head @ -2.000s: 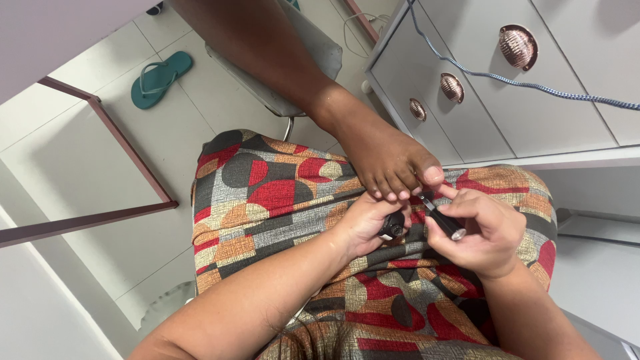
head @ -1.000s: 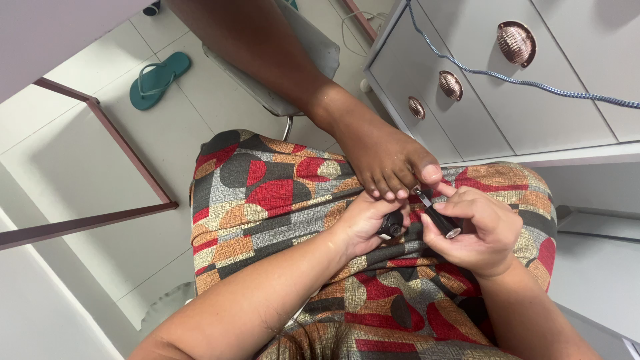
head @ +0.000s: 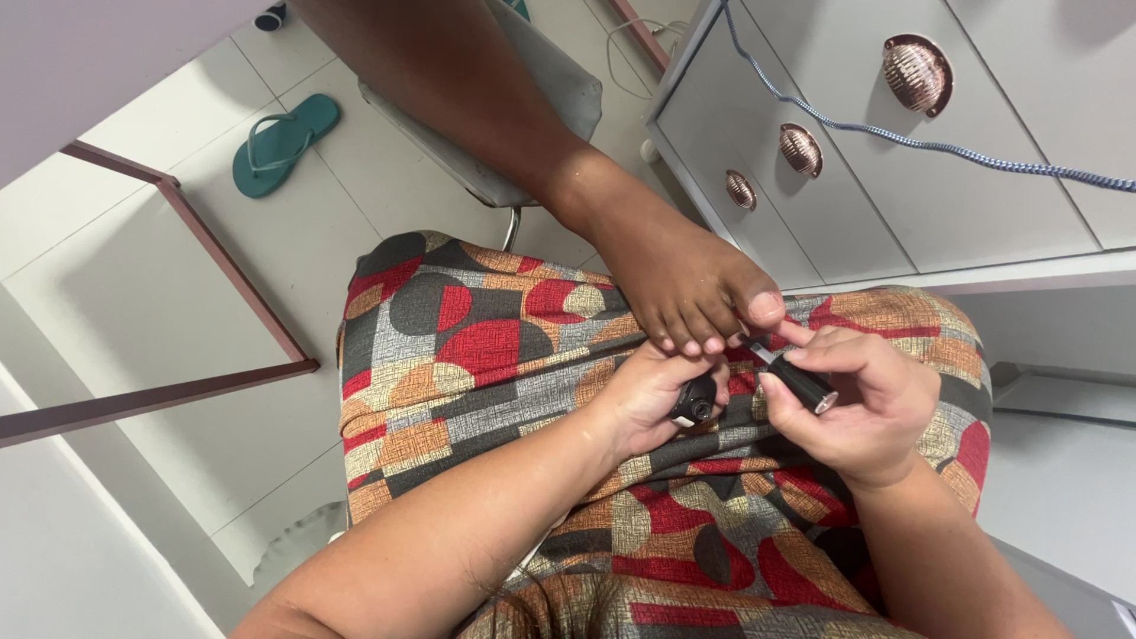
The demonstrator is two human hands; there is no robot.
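Observation:
Another person's bare foot (head: 692,280) rests over my lap, which is covered by a patterned cloth (head: 479,390). My left hand (head: 652,395) holds a small black nail polish bottle (head: 696,401), its open neck showing, and my thumb lies against the tips of the smaller toes. In my right hand (head: 856,390) is the black cap of a nail polish brush (head: 803,383), held between thumb and fingers. The brush end points at the toe beside the big toe; whether it touches the nail cannot be told. One right finger reaches the big toe.
A grey drawer unit (head: 874,204) with copper-coloured cup handles stands at the right, a blue braided cord (head: 887,135) across it. A teal flip-flop (head: 286,146) lies on the tiled floor. Behind the leg is a grey seat (head: 568,98). A reddish metal frame (head: 235,275) stands at the left.
The right hand and brush have shifted slightly between frames near the toes. The left hand, bottle and foot hold nearly the same place.

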